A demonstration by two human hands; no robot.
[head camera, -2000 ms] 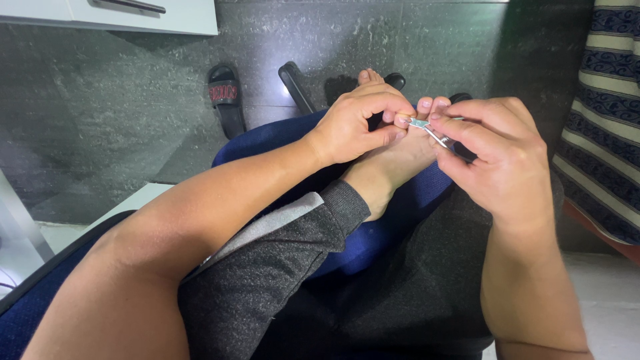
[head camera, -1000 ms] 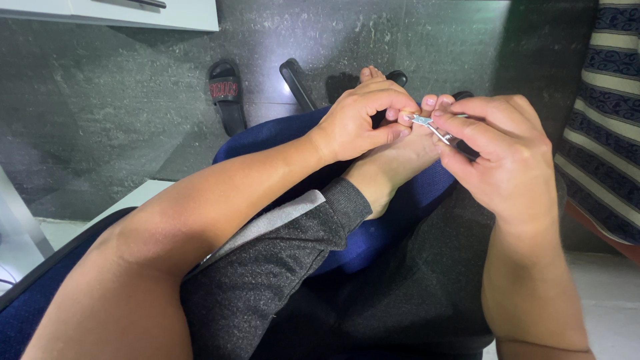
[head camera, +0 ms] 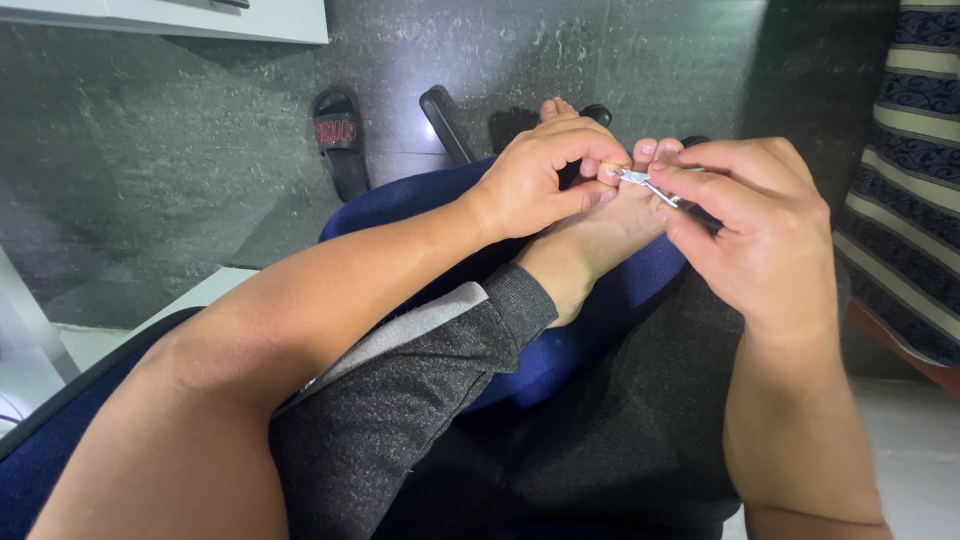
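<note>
My right hand (head camera: 739, 210) is closed around the handles of small metal nippers (head camera: 636, 177), which look like cuticle or nail nippers. Their tip touches or lies very near the nail of a toe on my bare foot (head camera: 592, 232). From the other side, my left hand (head camera: 551, 176) pinches that toe between thumb and forefinger. The foot rests on the blue chair seat, below both hands. Part of the nippers' handles is hidden by my right fingers, and some toes are partly covered by my left hand.
A black slide sandal (head camera: 341, 146) lies on the dark tiled floor (head camera: 202, 142), left of a black chair-base leg (head camera: 444, 120). A white cabinet (head camera: 277, 19) stands at the upper left. Striped patterned fabric (head camera: 911, 165) hangs at the right. The blue chair seat (head camera: 517, 364) is under my legs.
</note>
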